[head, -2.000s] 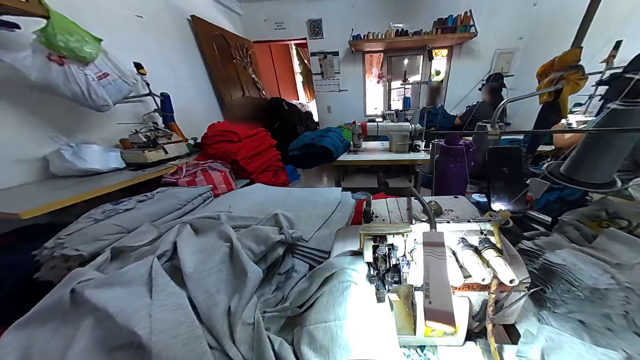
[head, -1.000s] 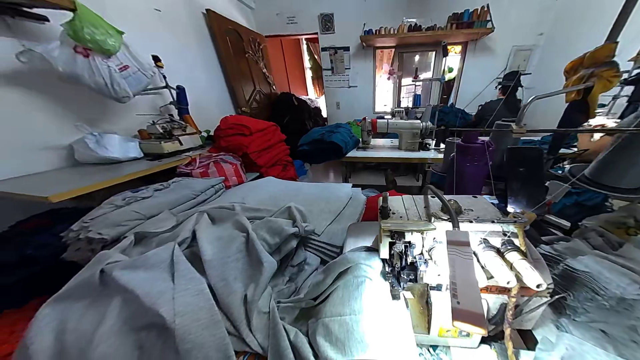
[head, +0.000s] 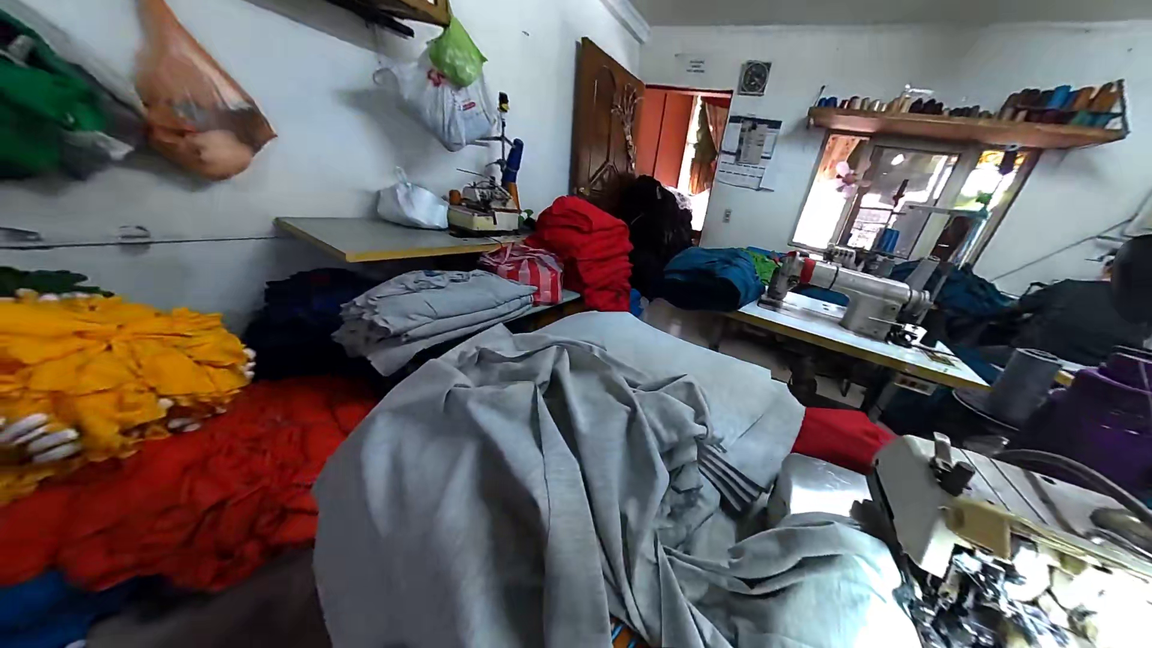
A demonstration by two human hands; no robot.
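Neither my left hand nor my right hand shows in the head view. A large heap of light grey fabric lies in the middle, loosely folded, with flatter grey layers behind it. At the lower right, an overlock sewing machine stands partly in view, its needle area brightly lit. Loose grey cloth reaches close to its left side. A stack of folded grey fabric lies farther back on the left.
Yellow garments and red fabric are piled at left. Behind stand a wall table with another machine, a red fabric pile and a sewing machine. A person is at the far right.
The view has swung left, bringing the yellow garments and hanging orange bag into sight. The overlock machine now sits at the right edge.
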